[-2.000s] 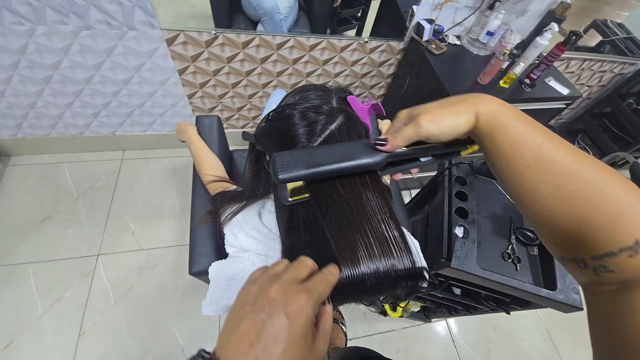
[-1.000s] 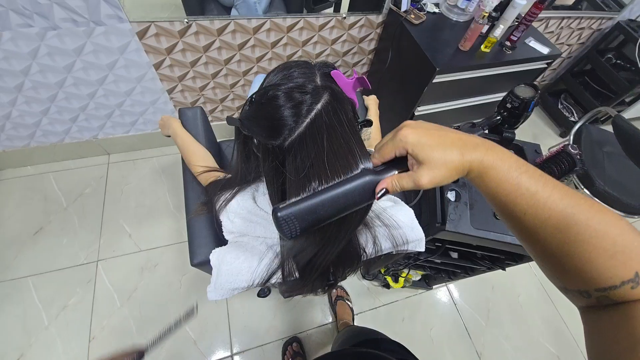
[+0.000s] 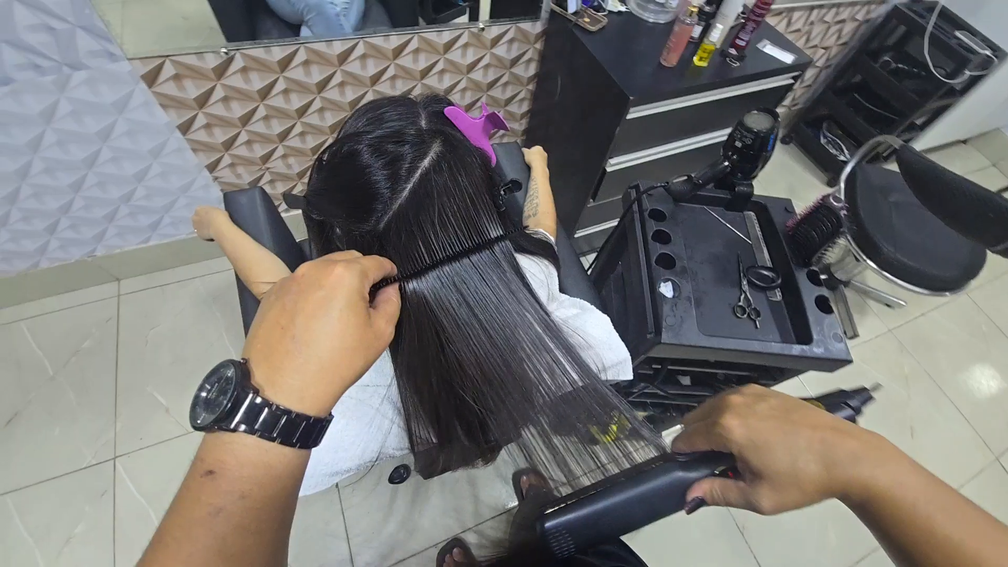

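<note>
My left hand (image 3: 327, 323), with a dark watch on its wrist, grips one end of a black fine-tooth comb (image 3: 461, 256). Its teeth lie across the long dark straight hair (image 3: 465, 346) of a seated person, below a diagonal parting. At the lower right, my right hand (image 3: 760, 453) holds a black flat iron (image 3: 622, 504) by its handle. Fine hair ends reach the iron's upper edge; whether its plates grip them cannot be told. A magenta hair clip (image 3: 478, 130) sits at the right of the head. A white towel (image 3: 354, 425) covers the person's back.
Right of the chair's armrest (image 3: 260, 224) stands a black salon trolley (image 3: 724, 339) with scissors (image 3: 746, 295) and a hair dryer (image 3: 752, 146). Behind are a black drawer cabinet (image 3: 583, 102) with bottles and, at right, a black stool (image 3: 913, 228). A patterned wall is in front.
My right hand with the flat iron has moved down and right, from near the head to the hair ends. My left hand has come up from the lower left with the comb, now at the hair.
</note>
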